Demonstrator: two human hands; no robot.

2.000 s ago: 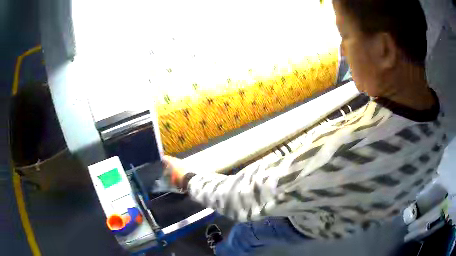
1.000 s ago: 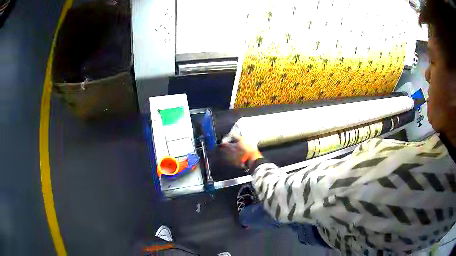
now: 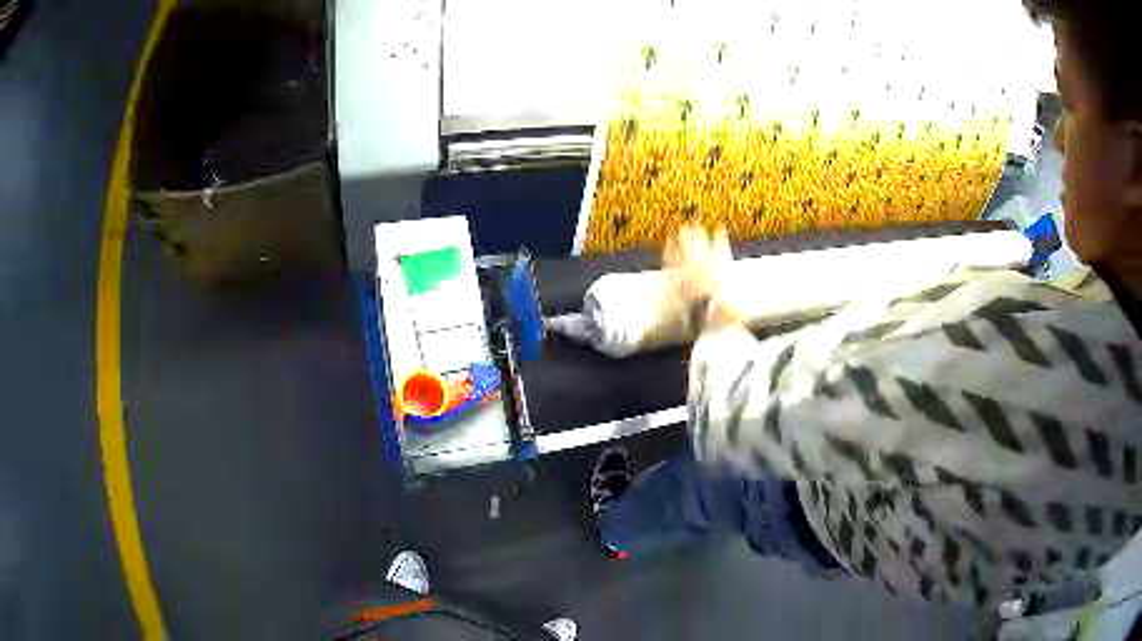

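No hand of mine is in the picture. Nearest in front of me, a long cream fabric roll (image 3: 864, 269) lies across the machine front on a dark bed (image 3: 589, 388). Crumpled clear film (image 3: 572, 327) sticks out at its left end, near the blue end plate (image 3: 522, 307). Another person's blurred hand (image 3: 704, 278) is on the roll near its left end. Yellow-orange printed fabric (image 3: 776, 175) with dark palm motifs hangs behind the roll, fading to white at the top.
The other person's patterned sleeve (image 3: 877, 401) covers the right. A white control box (image 3: 438, 338) holds an orange ring (image 3: 423, 394) and a blue piece (image 3: 470, 391). A large brown box (image 3: 238, 232) stands left, beside a yellow floor line (image 3: 110, 376). White shoe tips (image 3: 407, 572) show at the bottom.
My view has swung left and down since the oldest frame. The other person's hand has moved from the roll's left end rightward onto the roll. The patterned lower cloth is now hidden by the arm.
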